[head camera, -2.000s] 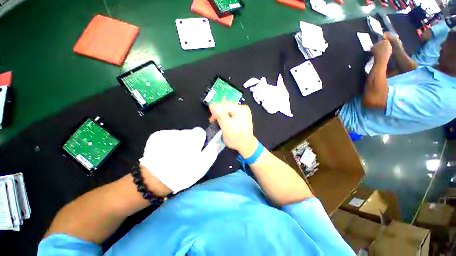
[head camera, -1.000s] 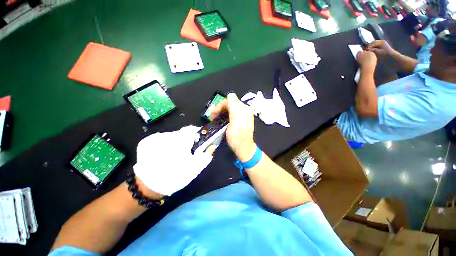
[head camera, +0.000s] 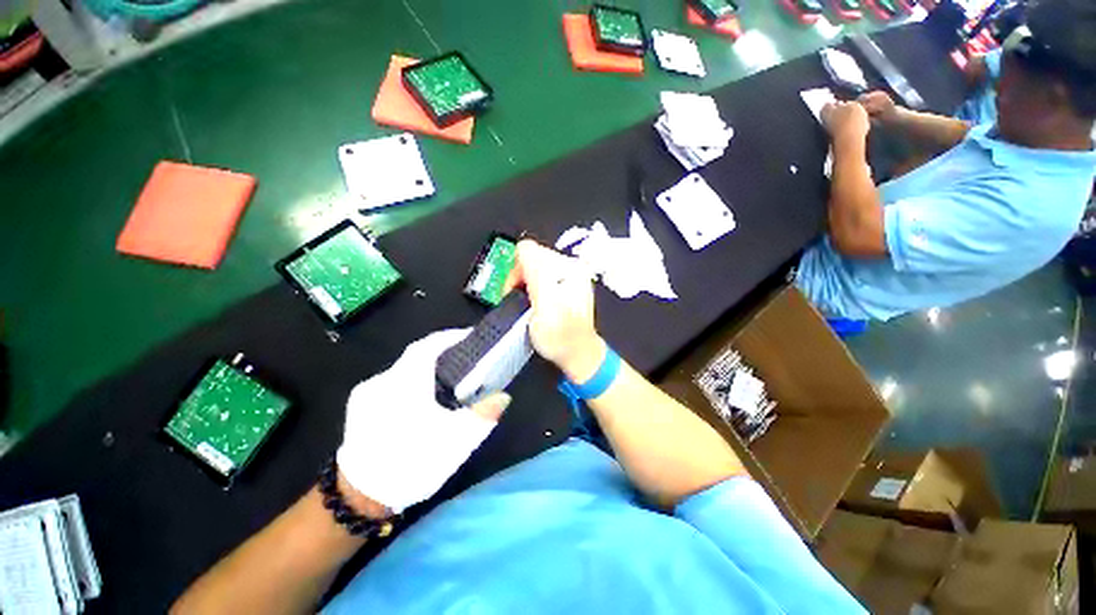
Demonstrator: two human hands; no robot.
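My gloved left hand (head camera: 406,421) grips the lower left end of a closed unit (head camera: 487,352), which has a black vented side and a white-silver face. The unit is tilted on edge above the mat. My bare right hand (head camera: 559,303) holds its upper right end. The fingers hide parts of both ends. Behind my right hand a device housing with a green circuit board (head camera: 493,269) lies on the mat, partly covered. Two more open housings lie to the left, one at the mat's far edge (head camera: 343,274) and one nearer (head camera: 227,416).
Stacks of covers lie at lower left (head camera: 48,559) and upper right (head camera: 694,127). A crumpled white cloth (head camera: 627,257) lies beside a loose cover (head camera: 696,212). The green conveyor (head camera: 289,72) carries orange-red pads (head camera: 186,214). A cardboard box (head camera: 808,415) and a person (head camera: 949,192) are at right.
The unit in my hands has turned so its vented side and silver face show more. The view has shifted, and conveyor items appear farther left and lower. Both hands keep their hold.
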